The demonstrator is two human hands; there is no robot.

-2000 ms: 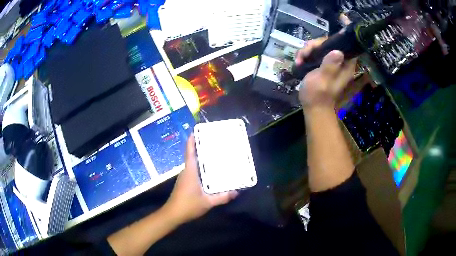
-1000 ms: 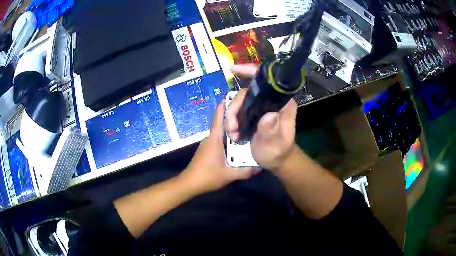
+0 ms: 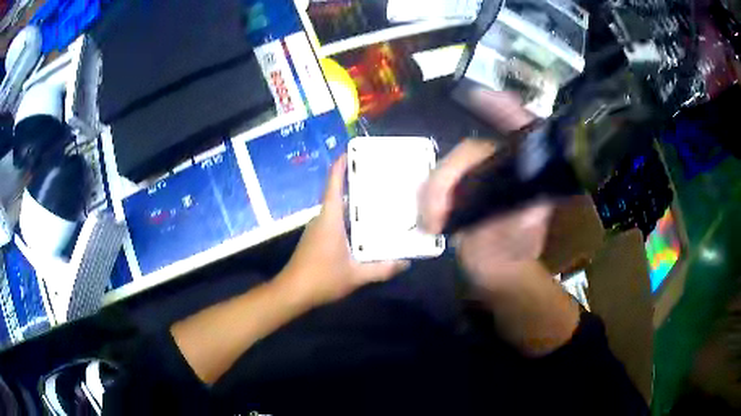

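Note:
A white back cover (image 3: 392,195) with corner holes faces up, on a housing whose inside is hidden. My left hand (image 3: 329,244) holds it from the left side and below, at the bench's front edge. My right hand (image 3: 496,203) is blurred and grips the black electric screwdriver (image 3: 536,166), just right of the cover. The screwdriver is tilted, its lower end near the cover's right side. Whether its tip touches the cover cannot be told.
Black foam pads (image 3: 183,81) lie on blue BOSCH sheets (image 3: 191,207). A white camera unit (image 3: 49,175) stands at left, blue battery packs (image 3: 69,20) behind. A grey-white open-top box (image 3: 528,53) is at back right. A brown carton (image 3: 621,284) is below right.
A second ago the screwdriver was over the cover; my right hand has moved it right, uncovering most of the cover. My left hand still holds the housing.

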